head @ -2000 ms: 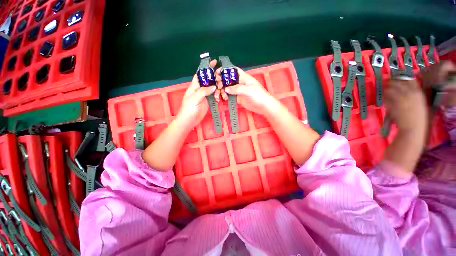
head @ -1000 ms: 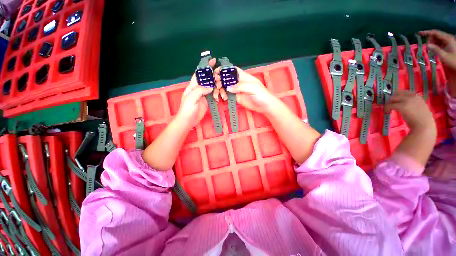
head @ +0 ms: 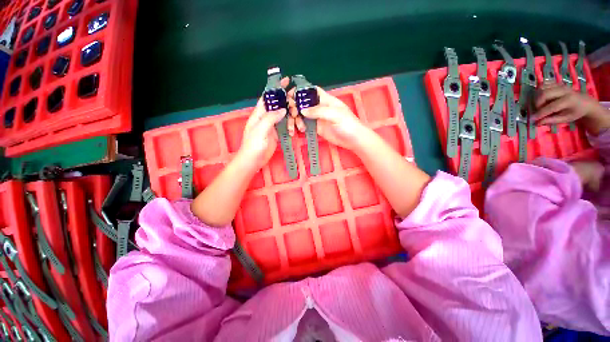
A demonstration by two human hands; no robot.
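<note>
My left hand [head: 259, 137] holds a smartwatch [head: 275, 100] upright by its case, the thumb at the lower edge of the lit dark screen. My right hand [head: 336, 123] holds a second smartwatch [head: 307, 98] beside it, its screen also dark with small white marks. Their grey-green straps hang down over the red blister tray [head: 291, 208]. The hands meet between the two watches. A strap [head: 186, 177] lies at the tray's left side and another strap [head: 247, 262] at its lower left edge.
A tray of watch heads [head: 115, 100] is at the upper left. Upright red trays [head: 79, 240] with hanging straps stand at the lower left. On the right, another person's hand [head: 564, 105] is over a loaded tray [head: 436, 90] of strapped watches. The bench mat [head: 221, 60] lies behind.
Both watches stay in my hands in nearly the same place; their screen content has changed. The other person's hands have moved over the right tray, and more watches lie there than two seconds ago.
</note>
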